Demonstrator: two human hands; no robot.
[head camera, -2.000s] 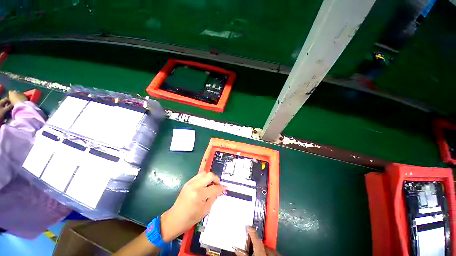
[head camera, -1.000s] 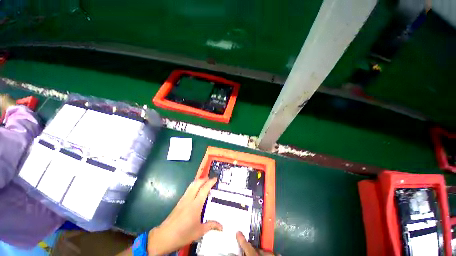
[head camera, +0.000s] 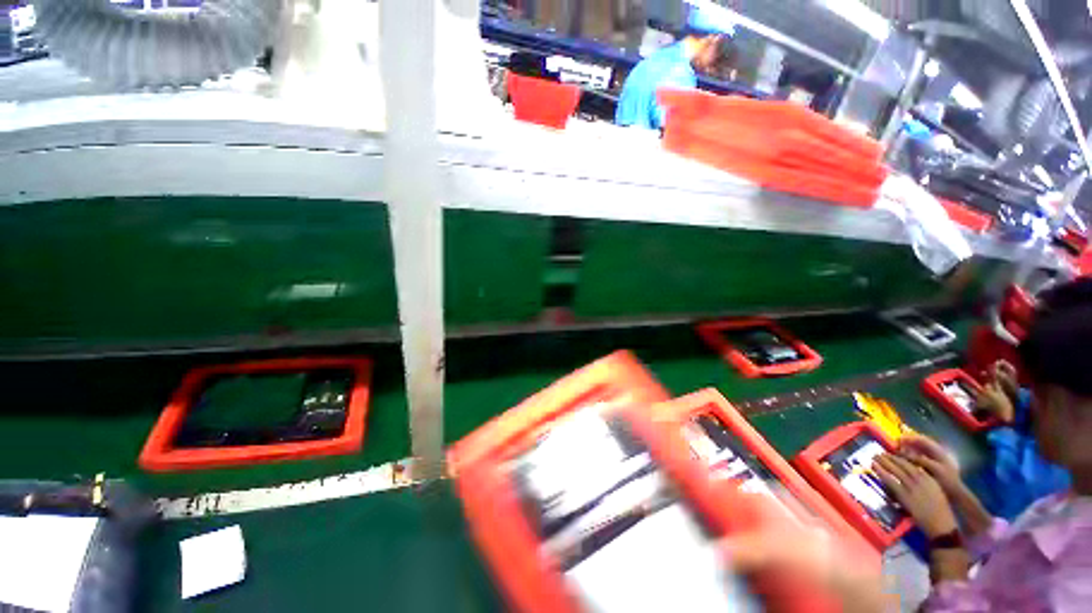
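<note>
A red-orange holding frame (head camera: 485, 509) with an open tablet (head camera: 587, 479) in it is lifted and tilted in front of me, blurred. A white battery (head camera: 659, 569) lies in the tablet. My right hand (head camera: 808, 563), blurred and partly cut off by the lower edge, grips the frame's right side. My left hand is not in view. Another framed tablet (head camera: 719, 449) lies just behind and to the right, partly covered by the lifted one.
A framed tablet (head camera: 264, 413) lies on the belt at left; another (head camera: 760, 347) is farther right. A white post (head camera: 413, 299) stands ahead. A white square pad (head camera: 212, 560) and battery tray (head camera: 114, 563) are at left. A seated person (head camera: 1030, 527) works on a framed tablet at right.
The view has swung right and up. The holding frame with the tablet has been lifted off the bench and moved right, beside the other framed tablet. My left hand has left the view.
</note>
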